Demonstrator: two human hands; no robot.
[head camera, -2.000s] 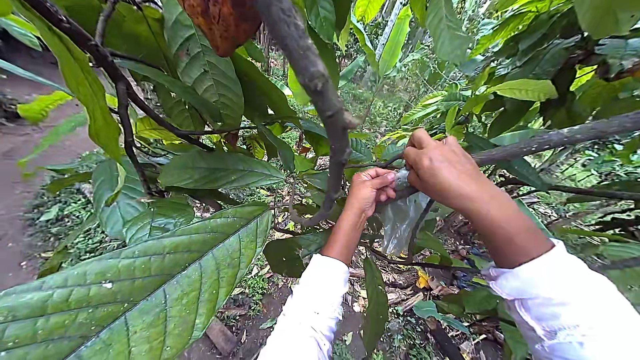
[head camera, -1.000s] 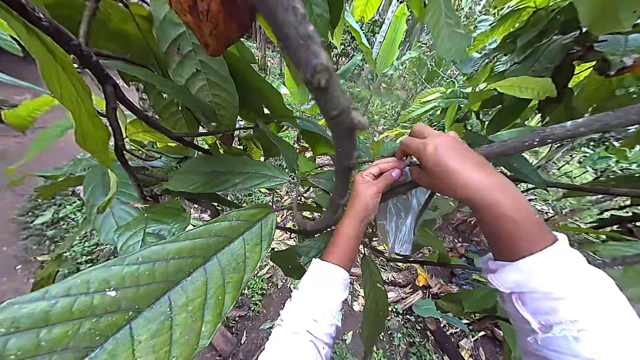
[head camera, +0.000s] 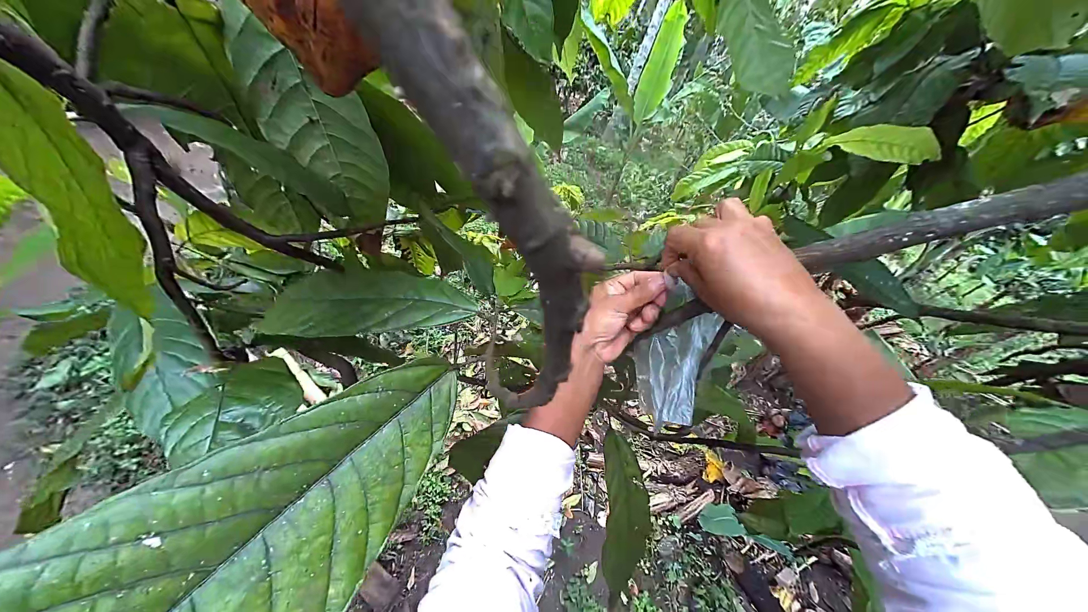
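Clear plastic film (head camera: 676, 370) hangs at a tree branch (head camera: 943, 223) right of centre. My left hand (head camera: 625, 313) has its fingers curled and pinches an edge of the film between thumb and forefinger, just left of the branch. My right hand (head camera: 729, 255) is bent over the branch from above, its fingertips meeting those of the left hand at the film. Its fingers hide most of what it grips. Both wrists come out of white sleeves.
A thick curved branch (head camera: 501, 170) crosses close in front, left of my hands. A large green leaf (head camera: 280, 493) fills the lower left, and a reddish-brown pod (head camera: 319, 38) hangs at the top. Thin dark branches (head camera: 144, 157) spread at the left. Leaf litter (head camera: 680, 484) covers ground below.
The plastic film hangs more in sight below my hands than two seconds ago. My hands stay close together at the branch, with small shifts of the fingers.
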